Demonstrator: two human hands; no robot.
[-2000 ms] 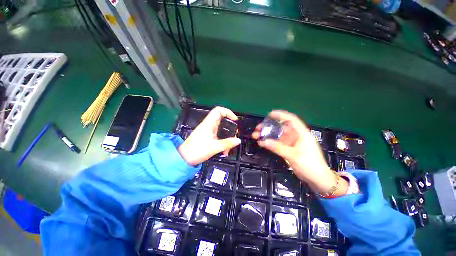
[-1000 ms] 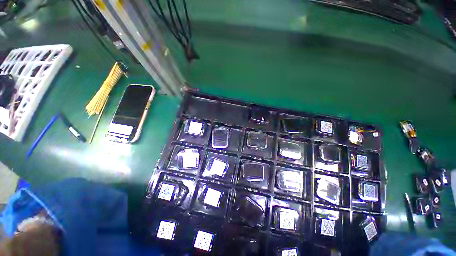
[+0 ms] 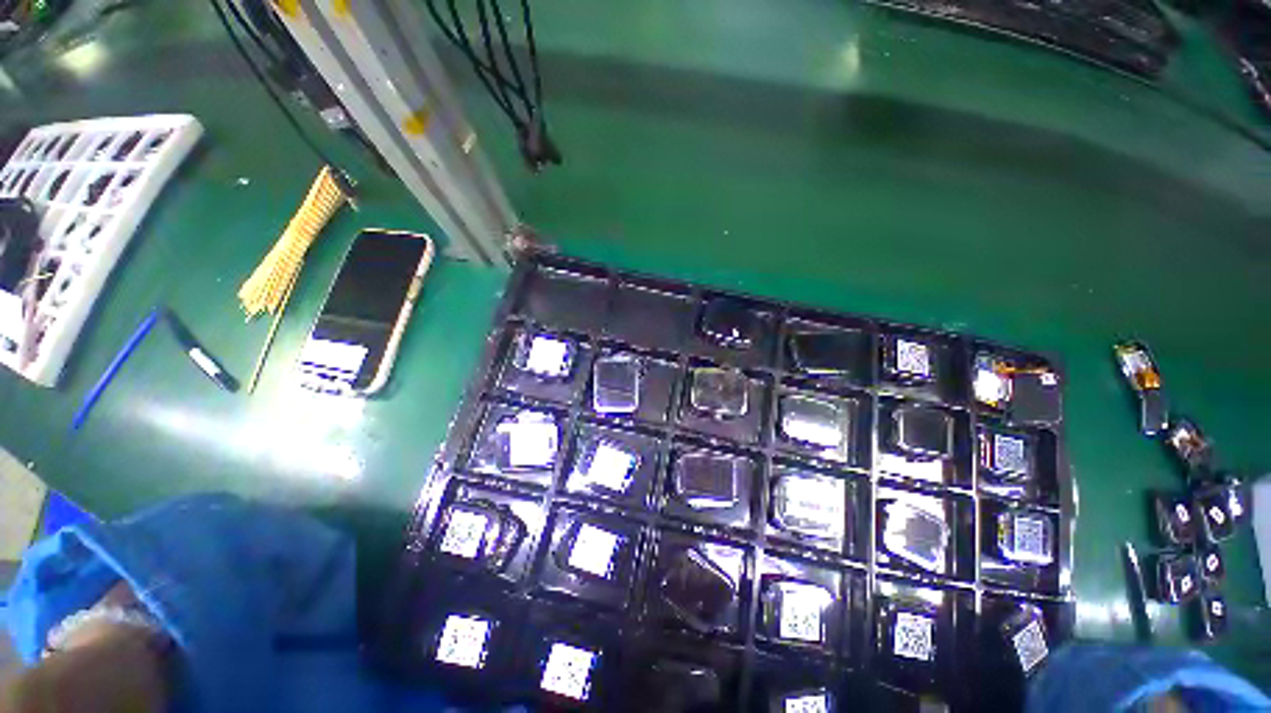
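Observation:
A large black blister tray [image 3: 627, 536] lies on the green bench, its grid of square pockets holding black watch units. Many units show white QR code labels [image 3: 802, 613]. Two pockets at the tray's back left hold no unit. My left hand [image 3: 91, 676] is at the bottom left edge, dark, blurred and mostly cut off; its fingers are hidden. Of my right arm only the blue sleeve [image 3: 1150, 680] shows at the bottom right; the hand is cut off by the edge. Neither arm touches the units in view.
A smartphone [image 3: 367, 314], tied sticks [image 3: 293, 251], a blue stick [image 3: 114, 371] and a dark-tipped pen [image 3: 209, 365] lie left. A white parts tray [image 3: 133, 188] is far left. A metal post [image 3: 418, 132] stands behind. Loose dark parts [image 3: 1178, 515] and a slim tool [image 3: 1137, 585] lie right.
Two seconds ago both hands held small units above the tray; a second ago they were down at the bottom edges. Since then the view has barely shifted.

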